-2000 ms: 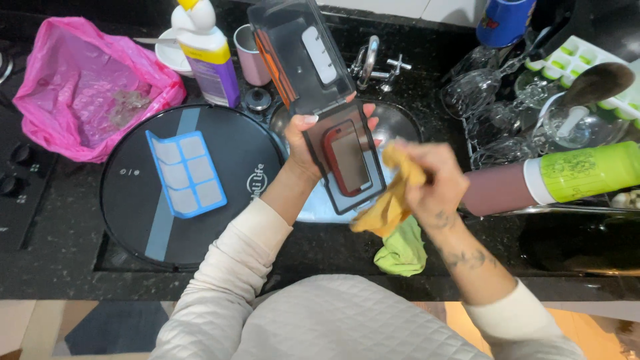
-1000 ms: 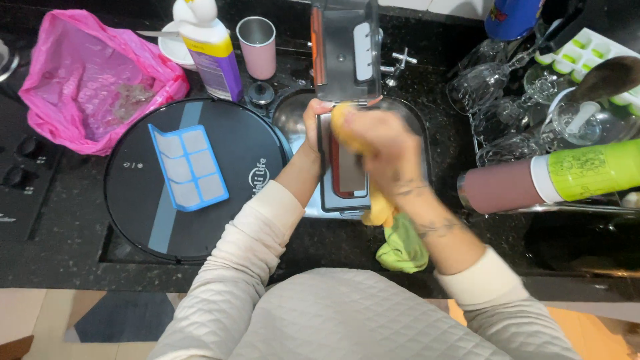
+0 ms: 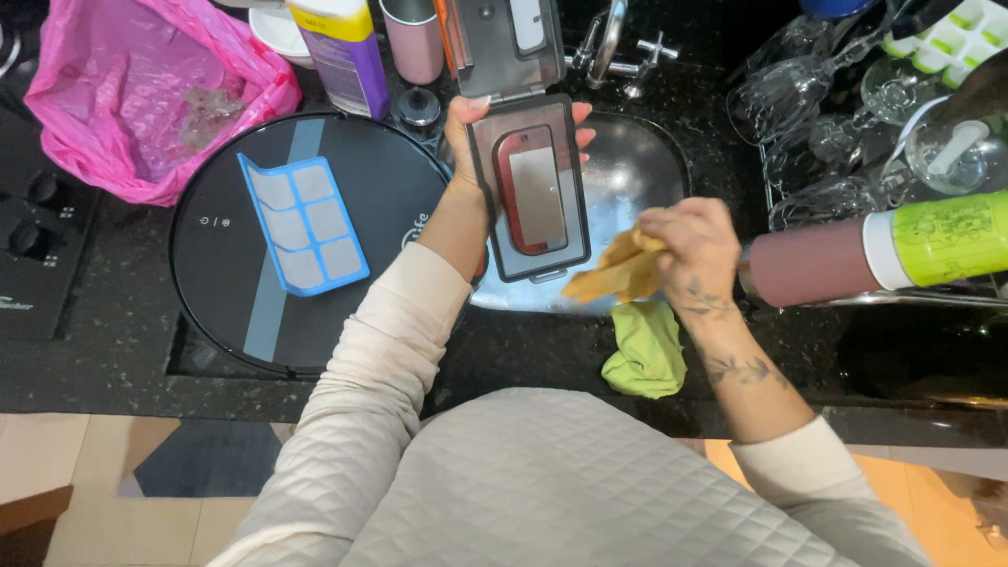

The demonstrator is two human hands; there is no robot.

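Note:
Over the sink (image 3: pixel 646 157), my left hand (image 3: pixel 471 142) holds a robot vacuum's clear plastic dustbin (image 3: pixel 579 236) by its upper part, its hinged lid (image 3: pixel 504 55) swung open away from me. A red-framed window shows inside the bin. My right hand (image 3: pixel 693 244) grips a yellow cloth (image 3: pixel 622 268) to the right of the bin, apart from it. Below that cloth, a green cloth (image 3: pixel 647 354) lies on the counter edge. On the round black robot vacuum (image 3: pixel 378 181), left of my left forearm, rests a blue-framed filter (image 3: pixel 307 224).
At the upper left are a pink plastic bag (image 3: pixel 157 94) with grey lint, a purple and yellow bottle (image 3: pixel 339 55) and a pink cup (image 3: pixel 413 43). A faucet (image 3: pixel 610 43) stands behind the sink. Glasses (image 3: pixel 787 87) and a pink and green bottle (image 3: pixel 819 260) lie at the right.
My right hand, which was over the bin with the yellow cloth one second ago, has moved off to the right with it. The bin remains in my left hand, its inside now uncovered.

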